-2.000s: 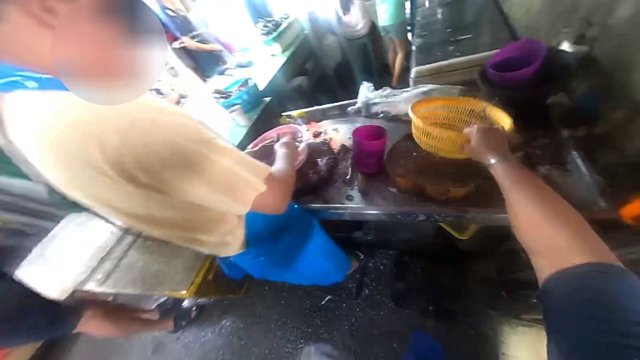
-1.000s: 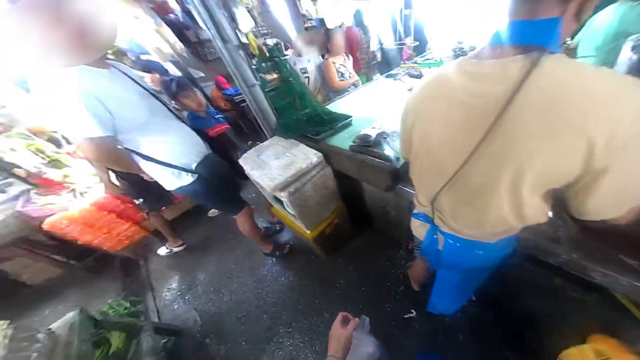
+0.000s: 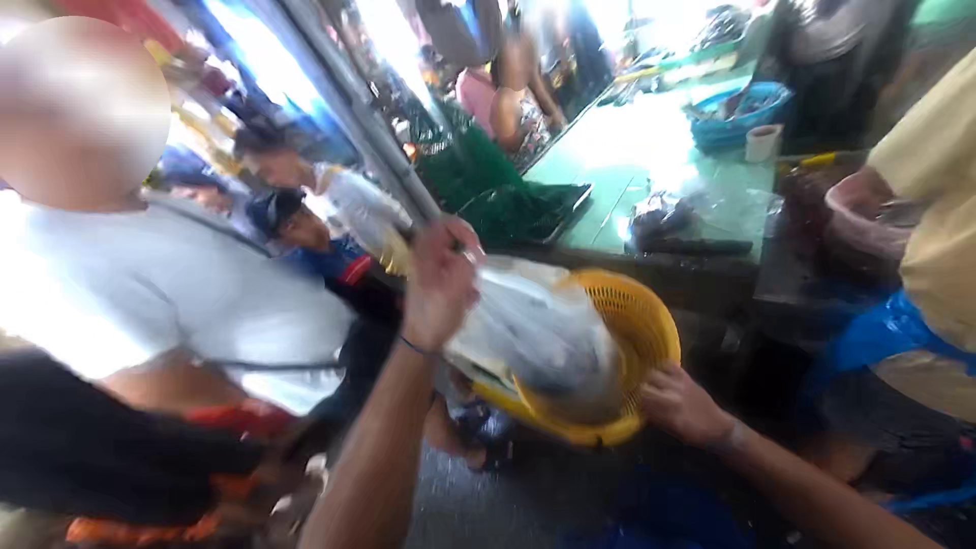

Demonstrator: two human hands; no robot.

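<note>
My left hand (image 3: 442,282) is raised near the centre and grips the top of a clear plastic bag (image 3: 537,328). The bag hangs down to the right, its lower part inside a yellow plastic basket (image 3: 644,313). What the bag holds is too blurred to name. On the basket's right rim my right hand (image 3: 679,404) is closed, and the basket tilts toward the bag. A band circles each wrist.
A person in a white shirt (image 3: 229,297) stands close on the left, another in a tan shirt (image 3: 938,206) on the right. Behind are a tiled counter (image 3: 610,179) with a blue basin (image 3: 740,114), a green net (image 3: 488,183) and a metal pole (image 3: 366,122).
The view has swung left from the metal work table. The yellow basket, over that table two seconds ago, is now in front of me beside the bag. My left hand has come up with the bag.
</note>
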